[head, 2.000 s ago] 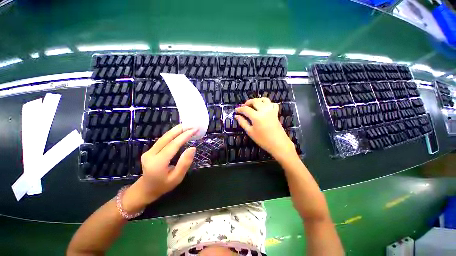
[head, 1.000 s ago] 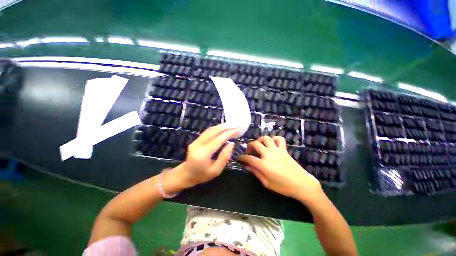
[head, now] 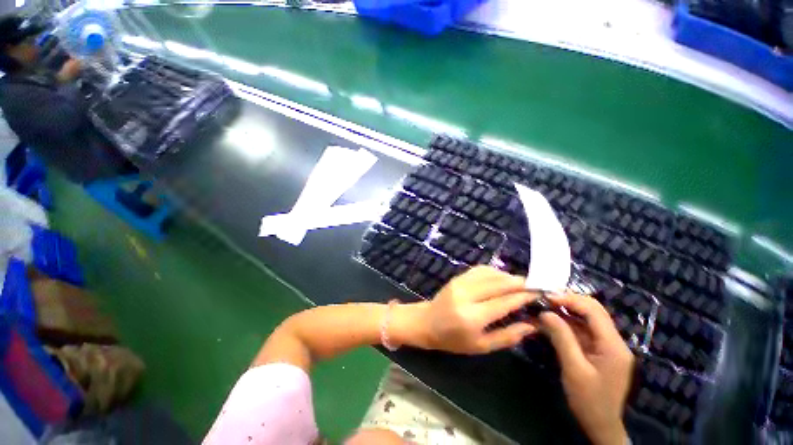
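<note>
A clear tray of small black parts (head: 461, 235) lies before me in the head view. My left hand (head: 483, 311) holds the lower end of a curved white strip (head: 548, 239), which stands up over the tray. My right hand (head: 591, 348) meets my left at the strip's lower end. A small dark part (head: 545, 298) shows between the fingertips of both hands. Any adhesive piece is too small to tell. The fingers hide part of the tray's near compartments.
Spare white strips (head: 326, 191) lie crossed left of the tray. Farther left are a dark wrapped stack (head: 161, 109) and a person (head: 52, 113). Another tray (head: 779, 382) is cut off at the right edge. Blue bins (head: 739, 39) stand beyond the green belt (head: 626, 130).
The view has swung left, bringing in the person and dark stack. My hands have come together at the strip's lower end, and a dark part now shows between the fingertips.
</note>
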